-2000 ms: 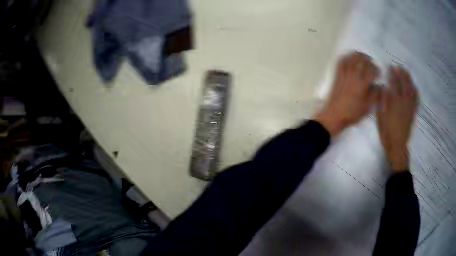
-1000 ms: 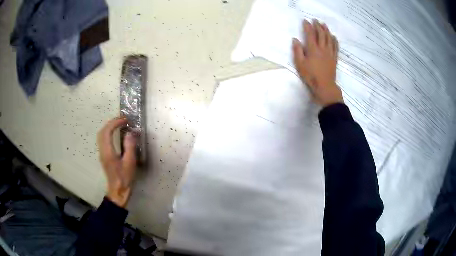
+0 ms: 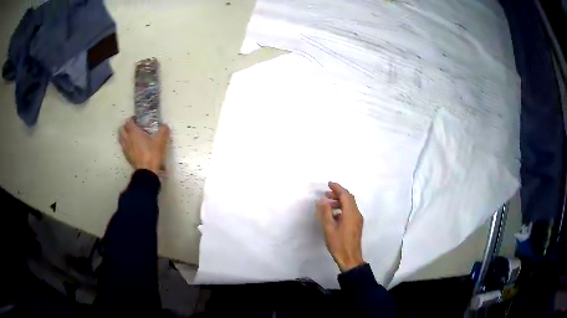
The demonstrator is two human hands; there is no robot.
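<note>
My left hand (image 3: 146,146) is closed around the near end of a narrow, shiny tape-wrapped weight (image 3: 148,93), which lies on the cream table. The weight's near end is hidden under the hand. My right hand (image 3: 343,230) is over the blank white sheet (image 3: 267,149), fingers loosely curled, with nothing visible held. Whether it touches the sheet is unclear. The printed marker paper (image 3: 398,56) with fine dark lines lies along the far side. A creased white flap (image 3: 454,186) lies at the right.
Crumpled grey-blue cloth (image 3: 71,43) with a brown patch lies at far left on the speckled table (image 3: 81,155). Dark blue cloth (image 3: 541,124) hangs along the right. A metal rail (image 3: 495,233) with a white and blue unit (image 3: 494,273) is at near right.
The view has shifted, showing more of the sheets and the rail. My right hand has left the printed paper and come nearer, over the blank sheet. My left hand is still at the weight.
</note>
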